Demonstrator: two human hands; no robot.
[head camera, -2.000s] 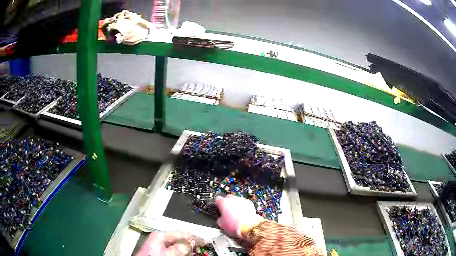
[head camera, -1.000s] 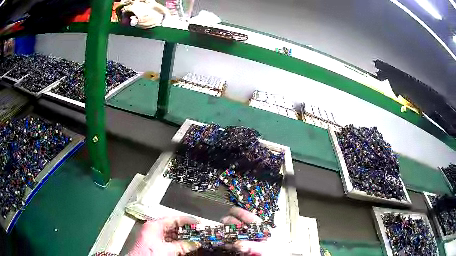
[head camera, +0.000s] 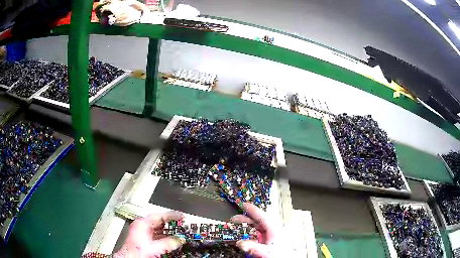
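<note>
A circuit board strip (head camera: 211, 231) lies level between my two hands near the bottom of the picture, its face with red, blue, green and white parts showing. My left hand (head camera: 149, 236) grips its left end with thumb and fingers. My right hand (head camera: 258, 233) grips its right end. The strip is over the near edge of the pale-framed work tray (head camera: 283, 189). In that tray a dark board pile (head camera: 214, 138) fills the far part, with more colourful boards at the right. Below the strip more boards show, partly hidden by my hands.
Full side trays stand at right (head camera: 344, 177), lower right (head camera: 382, 221) and back left (head camera: 112, 85). A blue-edged tray (head camera: 43, 174) is at left. A green post (head camera: 79, 101) rises left of the work tray, with an overhead shelf (head camera: 282, 53). A yellow-handled tool (head camera: 326, 250) lies at lower right.
Two seconds ago my right hand reached into the work tray; it then came back toward me. Since one second ago both hands still hold the strip, and its part-covered face shows more clearly.
</note>
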